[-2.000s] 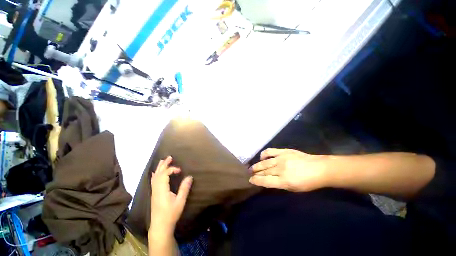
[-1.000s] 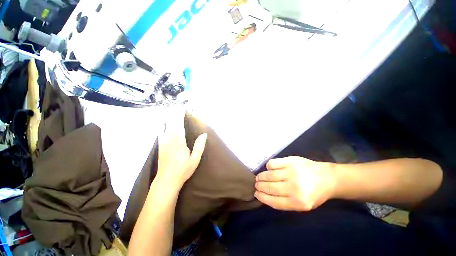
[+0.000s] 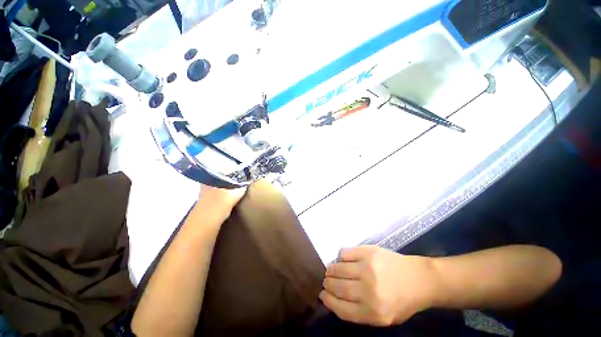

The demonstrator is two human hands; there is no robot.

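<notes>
The brown fabric (image 3: pixel 270 257) runs from the presser foot area (image 3: pixel 267 168) of the white sewing machine (image 3: pixel 343 62) down over the table's front edge. My left hand (image 3: pixel 223 197) lies on the fabric just below the machine head; its fingertips are hidden behind the curved metal guard (image 3: pixel 181 155), so its hold cannot be told. My right hand (image 3: pixel 362 286) pinches the fabric's right border at the table's front edge, fingertips closed on it.
More brown fabric (image 3: pixel 72 250) lies bunched at the left. Snips with an orange-red handle (image 3: pixel 343 112) and dark tweezers (image 3: pixel 428 115) lie below the machine arm. A grey post (image 3: pixel 122 62) sticks out from the head. A measuring strip (image 3: pixel 428 220) runs along the front edge.
The view has shifted, showing more of the machine. My left hand has moved up the fabric to under the guard. My right hand still pinches the border.
</notes>
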